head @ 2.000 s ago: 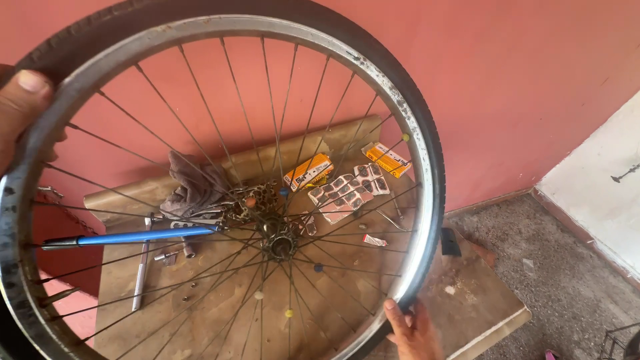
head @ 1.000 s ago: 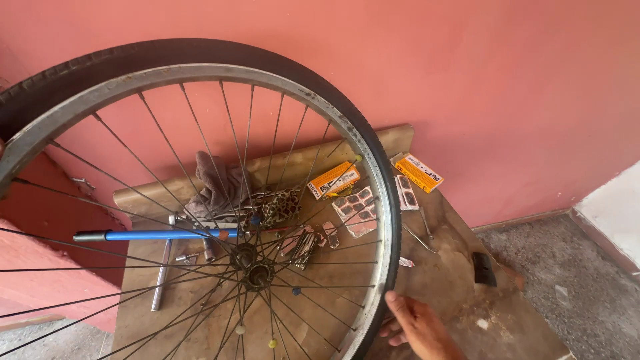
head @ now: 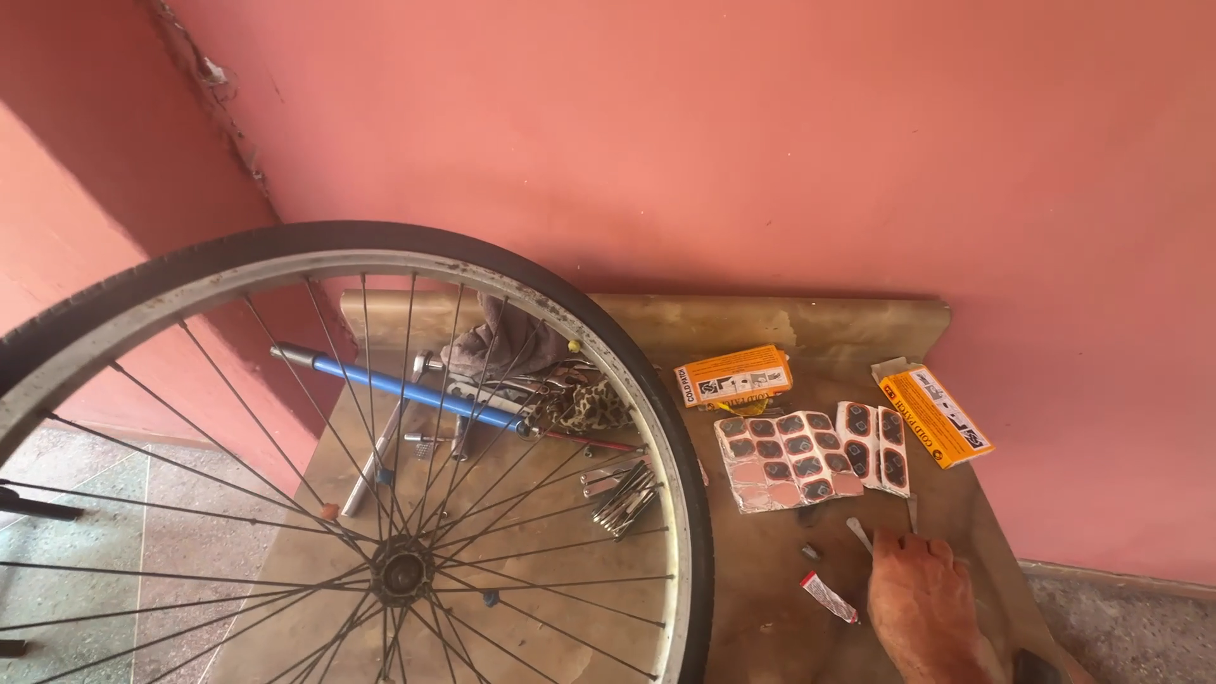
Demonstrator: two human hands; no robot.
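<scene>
A bicycle wheel (head: 686, 532) with a black tyre and metal rim stands upright at the left, its hub (head: 401, 570) low in view. My right hand (head: 921, 603) reaches down to the table at the lower right, fingers bent over metal tyre levers (head: 860, 534) whose ends stick out past them; whether the fingers grip them is hidden. Left of this hand lie a small red and silver tube (head: 828, 598) and a small dark piece (head: 810, 551). Above it are sheets of rubber patches (head: 793, 456) and two orange patch boxes (head: 733, 377). My left hand is out of view.
Behind the spokes lie a blue hand pump (head: 418, 391), a grey cloth (head: 503, 342), a folding multi-tool (head: 625, 499) and a long metal wrench (head: 372, 465). The wooden table (head: 760, 323) has a raised back edge near the pink wall. A dark object (head: 1034, 667) sits at the lower right.
My right hand has left the tyre and moved onto the tyre levers on the table. The wheel is lower and farther left in view. My left hand, earlier at the rim, has gone from view.
</scene>
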